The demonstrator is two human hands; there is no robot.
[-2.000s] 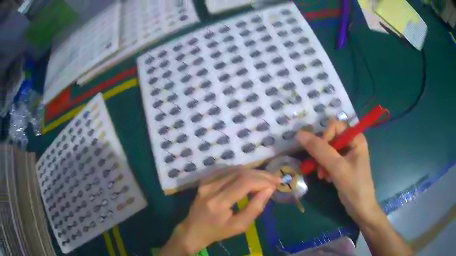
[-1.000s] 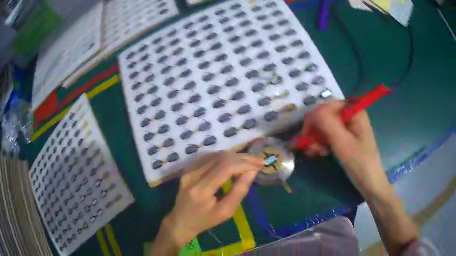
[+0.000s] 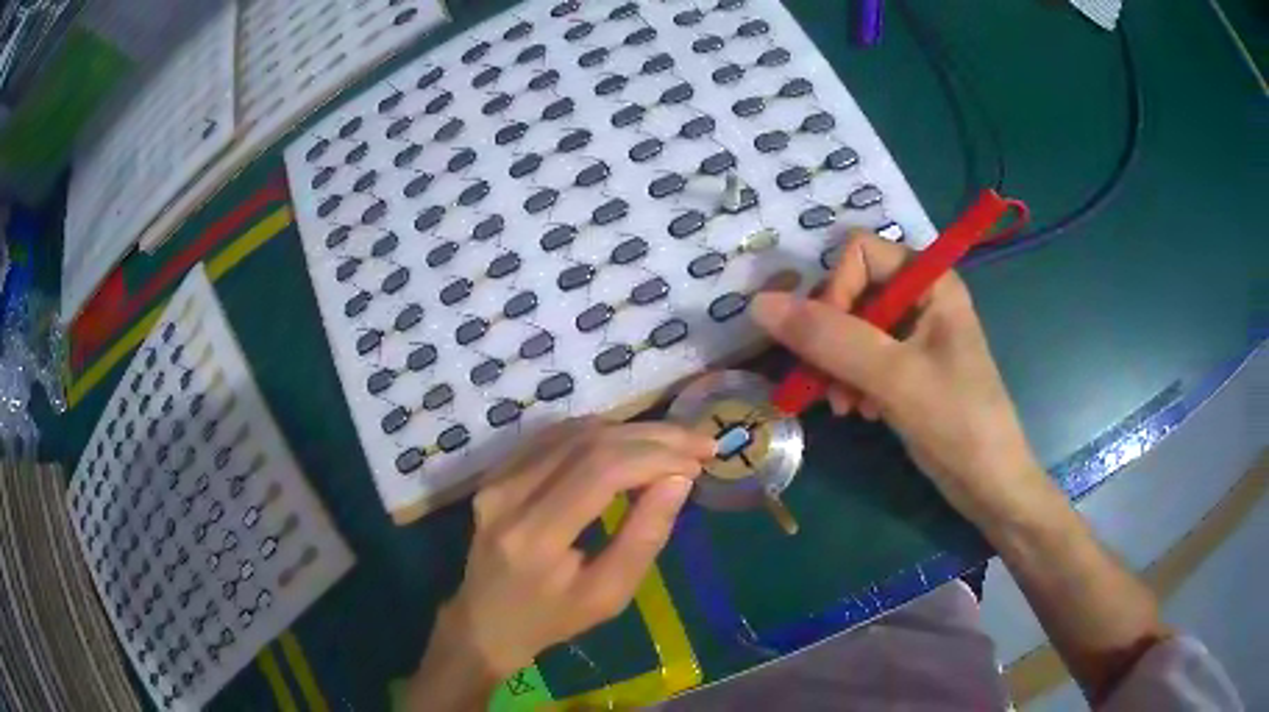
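The round metal fixture lies at the front edge of the large white tray. A small bluish-looking component sits in its dark cross slot. My left hand comes from the lower left, thumb and finger pinched at the component's left end; the thin tail is hidden. My right hand holds the red probe slanted, its tip low at the fixture's upper right rim. Whether the tip touches is unclear. Rows of dark oval components fill the large tray.
A smaller tray of components lies left, beside a tall tray stack. More trays are behind at upper left. A pale peg stands on the main tray. A dark cable curves at right. A green label is at the front.
The view has shifted, so trays and fixture appear further left. My right hand has tilted the red probe more steeply, its tip slightly closer to the fixture's centre. My left hand stays at the component.
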